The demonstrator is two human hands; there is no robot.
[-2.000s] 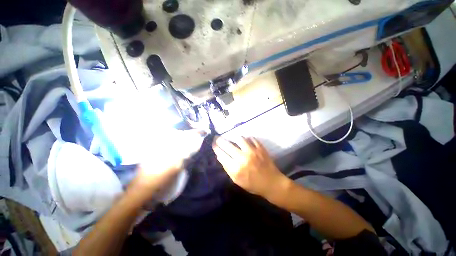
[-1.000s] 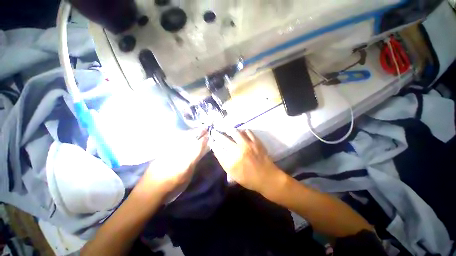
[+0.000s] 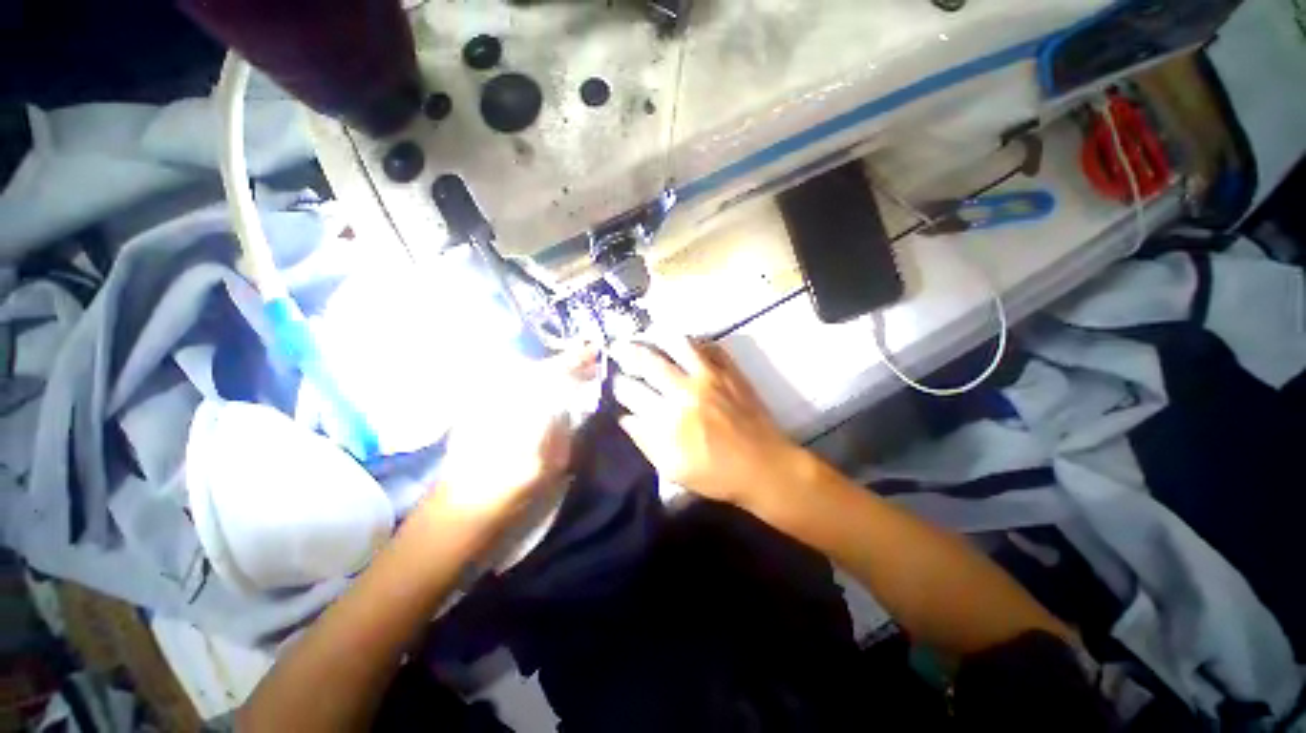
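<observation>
My left hand (image 3: 501,451) and my right hand (image 3: 702,423) are close together just below the presser foot and needle (image 3: 609,308). Both hold the fabric edge, fingertips partly lost in the lamp's glare. Navy fabric (image 3: 609,501) hangs from between the hands towards my lap. A pale grey fabric edge (image 3: 533,533) shows under my left hand. The off-white sewing machine head (image 3: 745,86), with a blue stripe, stands above. A curved metal guard (image 3: 523,301) is left of the needle.
A rounded pale grey piece (image 3: 279,501) lies left beside the lamp's blue sleeve (image 3: 327,387). Grey fabric (image 3: 100,358) is heaped at left, grey and navy pieces (image 3: 1132,530) at right. A phone (image 3: 842,246), white cable (image 3: 995,344), blue-handled tool (image 3: 1007,209) and red scissors handles (image 3: 1124,151) lie right.
Since two seconds ago, my left hand has moved right and up to the needle area, beside my right hand. The view has shifted slightly.
</observation>
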